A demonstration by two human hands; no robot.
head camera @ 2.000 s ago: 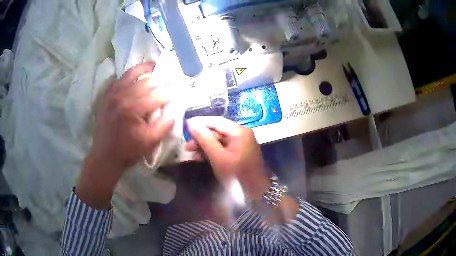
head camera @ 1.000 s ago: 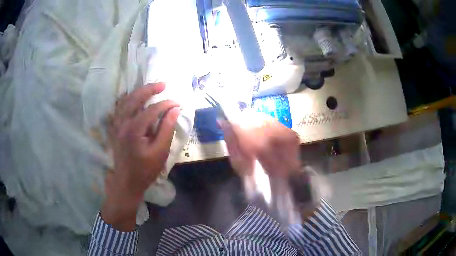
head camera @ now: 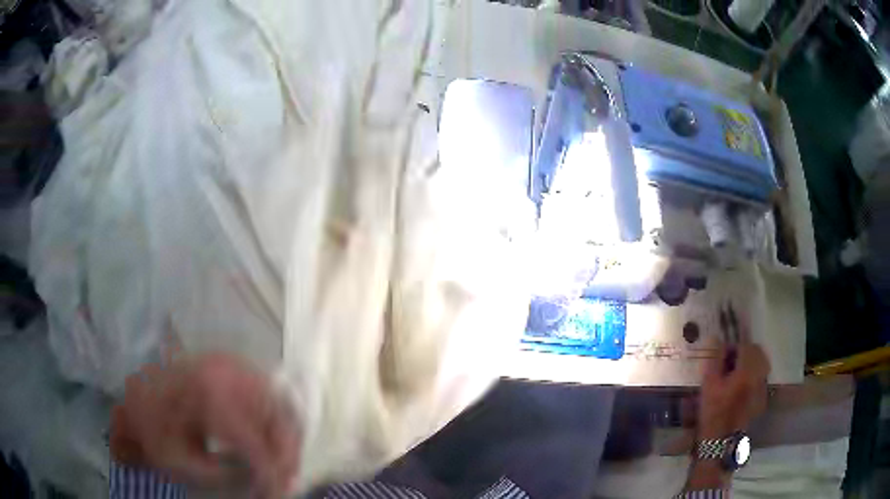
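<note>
Cream fabric (head camera: 342, 224) hangs in long blurred folds over the left of the table and down towards the lap. My left hand (head camera: 210, 424) is blurred at the lower left, its fingers closed at the fabric's lower edge. My right hand (head camera: 732, 390) is at the table's front right edge, with the dark thread snips (head camera: 729, 326) in its fingers, blades pointing away from me. The sewing area of the blue-and-white overlock machine (head camera: 683, 127) is lost in glare. The blue plate (head camera: 576, 326) shows at the table's front edge.
The pale table (head camera: 659, 361) has a dark round hole and a printed scale near its front edge. White tension knobs (head camera: 717, 222) stand on the machine front. More cream pieces (head camera: 800, 473) lie at the lower right. A yellow bar (head camera: 854, 363) is at the right.
My right hand has moved from the needle area to the right side of the table with the snips. My left hand has moved down and left, and the fabric now stretches towards the lap. The view has shifted.
</note>
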